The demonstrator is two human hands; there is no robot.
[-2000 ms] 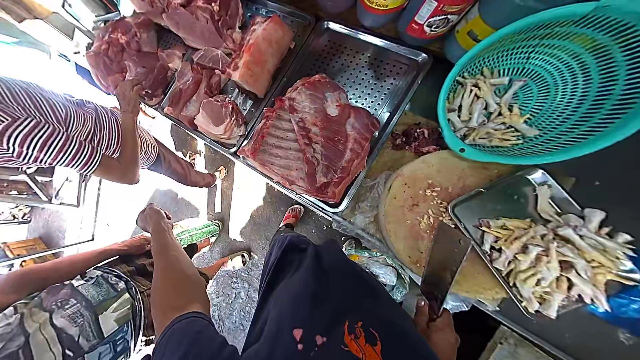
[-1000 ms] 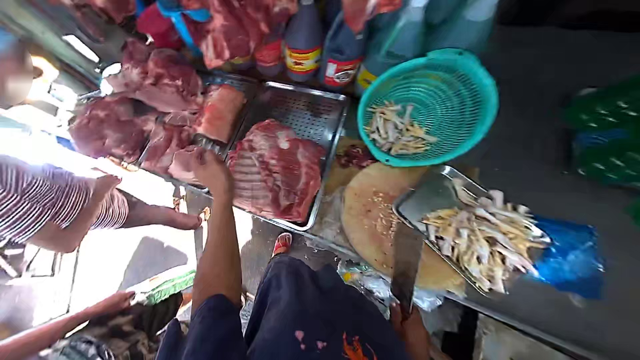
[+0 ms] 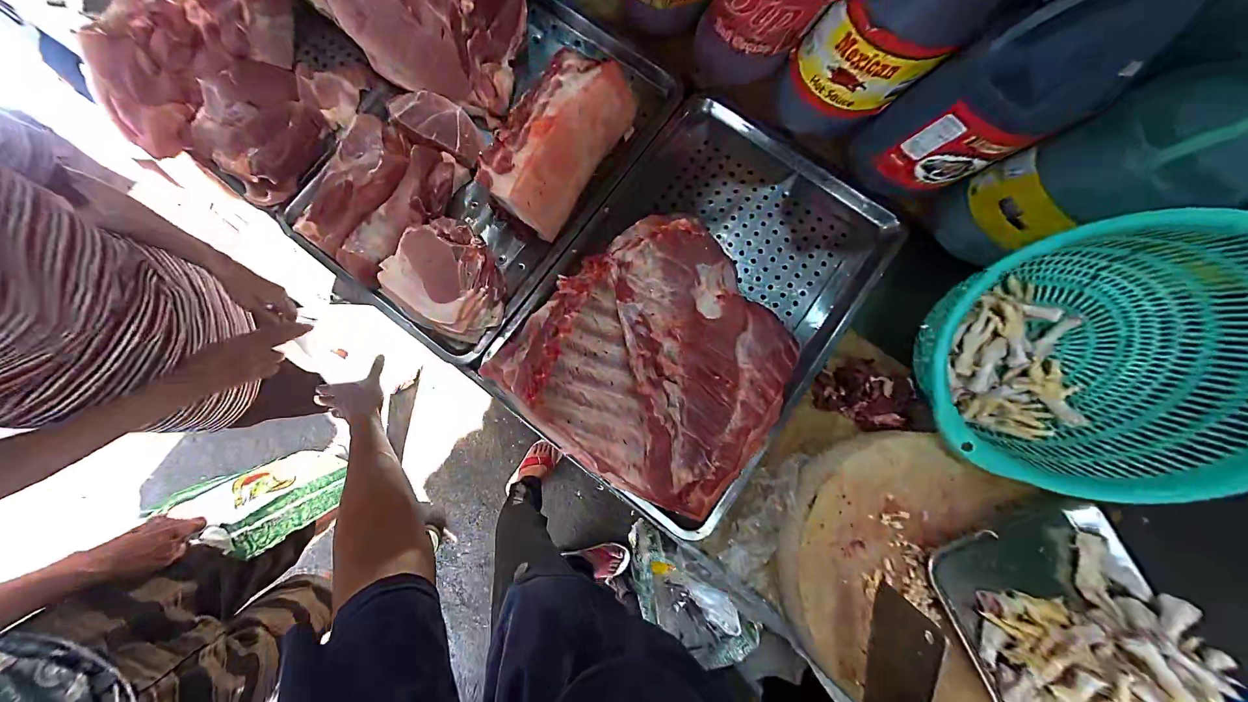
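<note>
My left hand (image 3: 353,395) reaches out at the left with its fingers apart, close to another person's hand; I see nothing held in it. My right hand is outside the frame. The blade of a cleaver (image 3: 902,643) shows at the bottom edge, over a round wooden chopping block (image 3: 829,546) with small scraps on it. Right of the block, a metal tray (image 3: 955,575) holds chicken feet (image 3: 1092,624). More chicken feet (image 3: 1014,366) lie in a teal plastic basket (image 3: 1150,478). A large slab of raw ribs (image 3: 653,370) rests in a perforated metal tray (image 3: 809,195).
Another metal tray (image 3: 643,107) holds several cuts of raw meat (image 3: 429,214). Large sauce bottles (image 3: 936,117) line the back. At the left are a person in a striped shirt (image 3: 107,302) and another person's hand near a green-and-white packet (image 3: 263,497). Plastic bags (image 3: 692,604) hang by the table edge.
My left hand has moved away from the meat trays toward the people at the left. My right hand, earlier on the cleaver's handle, has left the view. The view has shifted closer to the trays.
</note>
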